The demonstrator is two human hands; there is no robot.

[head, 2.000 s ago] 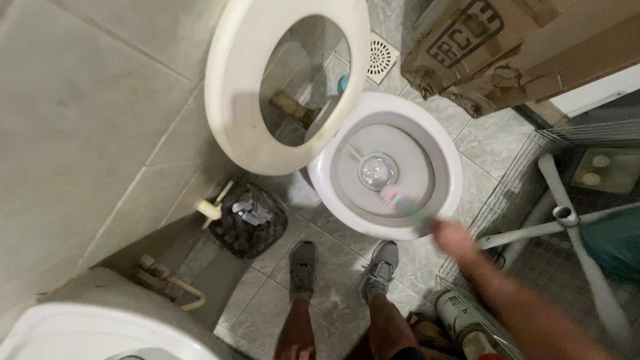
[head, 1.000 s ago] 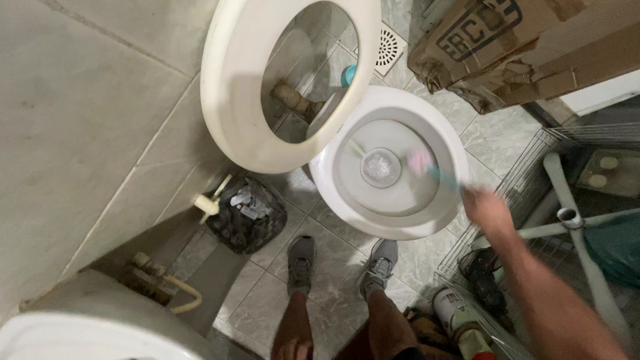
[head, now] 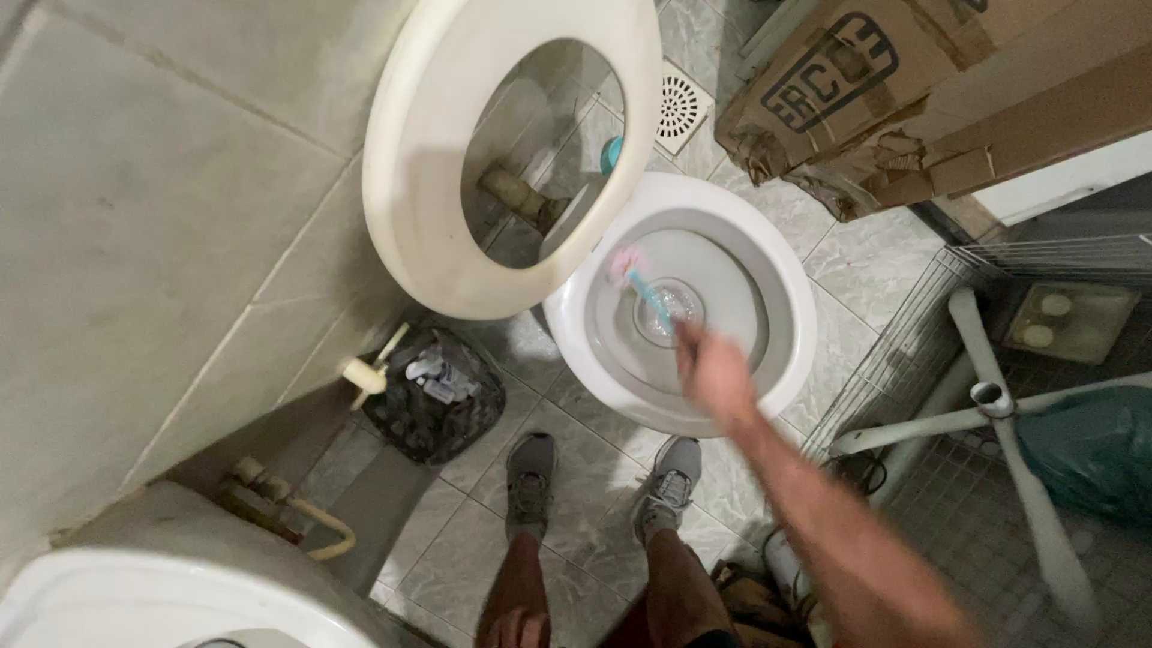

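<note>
My right hand (head: 718, 373) is closed around the handle of a toilet brush (head: 652, 300) with a light-blue stem. Its blurred pink-and-white head is at the upper left of the bowl's inside, over the inner wall. The white toilet bowl (head: 792, 297) has bubbly water (head: 668, 310) at its bottom. A cream toilet seat (head: 414, 198) stands raised at the bowl's left. Near the bottom edge, fingers of my left hand (head: 525, 627) show in front of my leg; whether they hold anything is hidden.
A lined waste bin (head: 432, 432) with litter stands left of the bowl, below a cream wall valve (head: 364, 375). A cardboard box (head: 900, 117) leans at upper right, near a floor drain (head: 681, 108). A wire rack (head: 886, 360) and white pipes (head: 936, 427) are at right; a basin (head: 162, 594) is at lower left.
The brush head has moved from the right part of the bowl to its upper left, and my right hand has moved left over the bowl with it.
</note>
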